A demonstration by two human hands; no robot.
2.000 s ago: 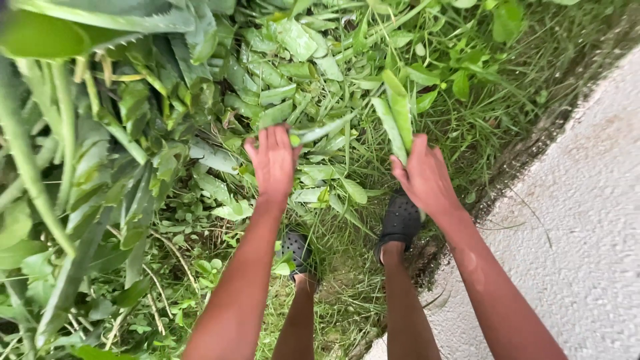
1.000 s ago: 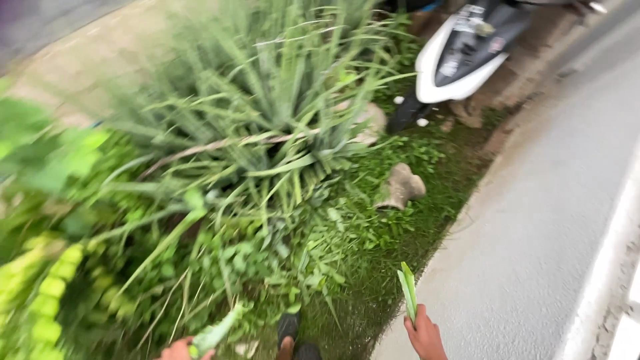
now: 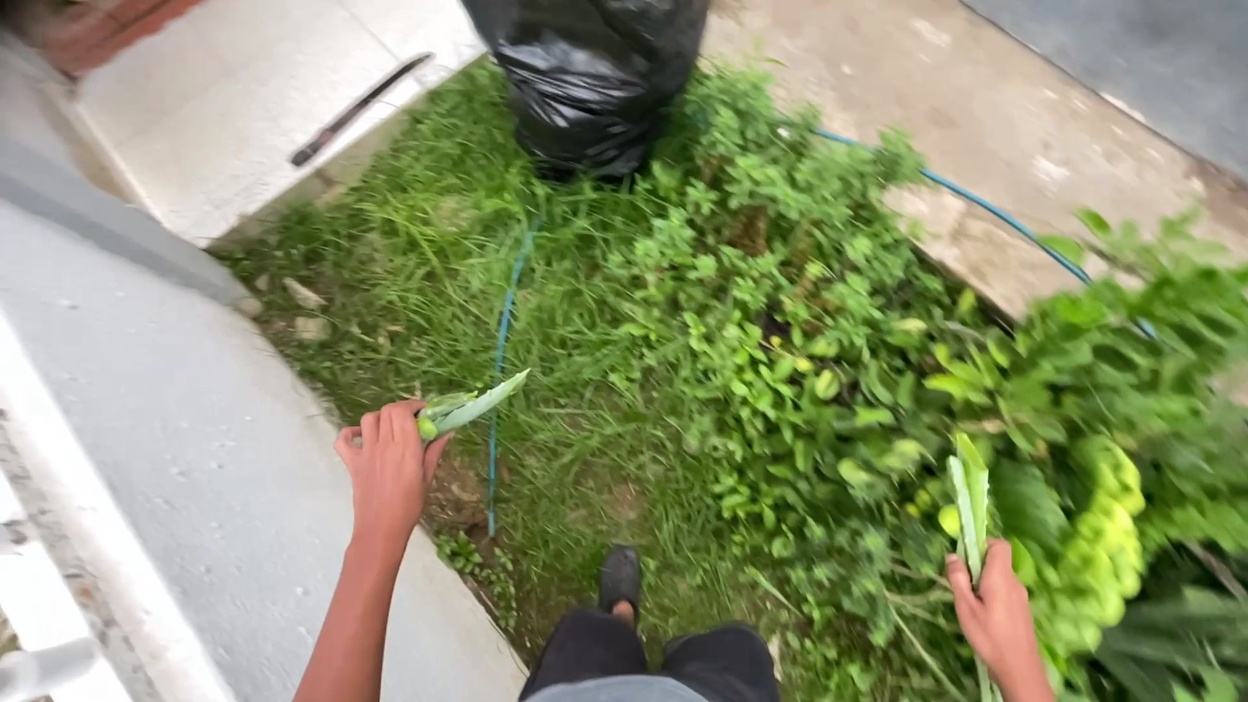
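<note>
My left hand (image 3: 388, 468), above the edge of the pale wall, grips several cut aloe leaf pieces (image 3: 480, 405) that point up and to the right over the grass. A small yellow-green round part shows beside its fingers. At the right, my right hand (image 3: 993, 604) is closed around more long green aloe leaf pieces (image 3: 970, 497), held upright in front of the leafy plants. The two hands are far apart. A dark shoe (image 3: 620, 577) is on the grass below, between them.
A black plastic bag (image 3: 600, 88) stands on the grass ahead. A blue hose (image 3: 504, 331) crosses the grass, and blue hose shows again at upper right. Bushy plants (image 3: 780, 322) fill the right. A dark strap-like object (image 3: 361, 107) lies on the white slab (image 3: 224, 117). A pale wall (image 3: 195, 390) borders the left.
The view has swung round from the aloe plants and the motorbike to the grass with the black bag. My hands, low over the cut leaves two seconds ago, are now raised and wider apart, still holding leaf pieces.
</note>
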